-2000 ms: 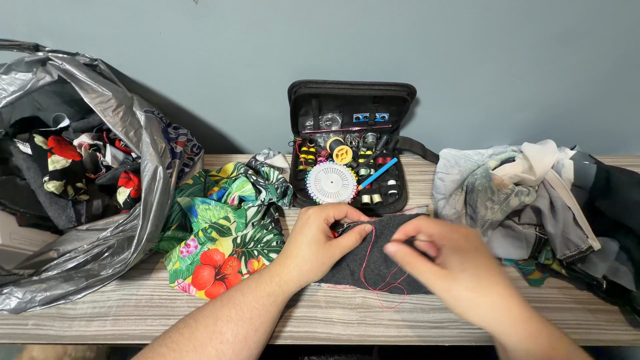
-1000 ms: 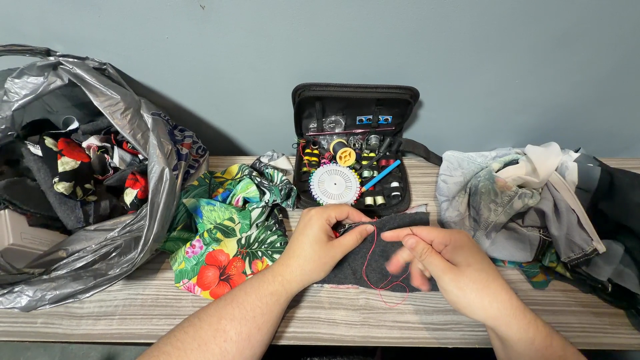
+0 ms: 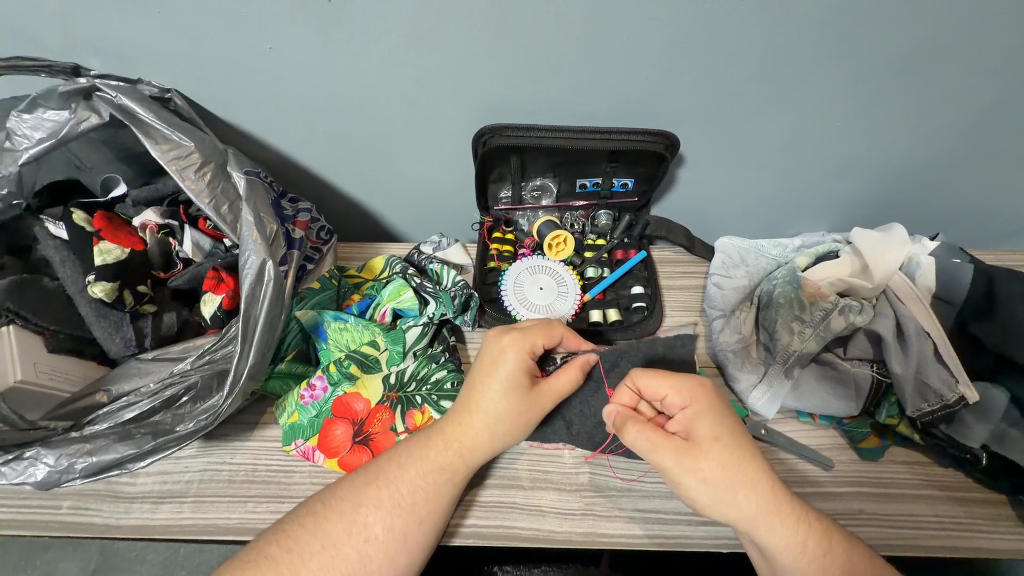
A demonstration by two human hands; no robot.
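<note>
My left hand (image 3: 532, 372) pinches the upper edge of a dark grey piece of fabric (image 3: 640, 356) between thumb and fingers. Pink thread (image 3: 606, 376) runs from the fabric beside my left thumb down to my right hand (image 3: 668, 432). The closed fingertips of my right hand grip this thread in front of the fabric, and loose loops of it hang below. Whether a needle is between these fingers cannot be seen. Just behind the fabric lies an unzipped black sewing kit case (image 3: 576, 132) with thread spools, a white pin wheel (image 3: 541, 289), a yellow spool (image 3: 554, 238) and a blue pencil-like tool (image 3: 616, 275).
A grey plastic bag (image 3: 256, 320) full of fabric scraps stands at the left. Tropical-print fabric (image 3: 360, 376) lies between it and my left forearm. Scissors (image 3: 788, 444) rest on the wood-patterned table (image 3: 304, 512) right of my right hand, near piled grey and black cloth (image 3: 848, 320).
My right hand, its fingers spread beside the fabric a second ago, has closed on the pink thread lower down. The scissors now show beside it. My left hand keeps its hold on the fabric.
</note>
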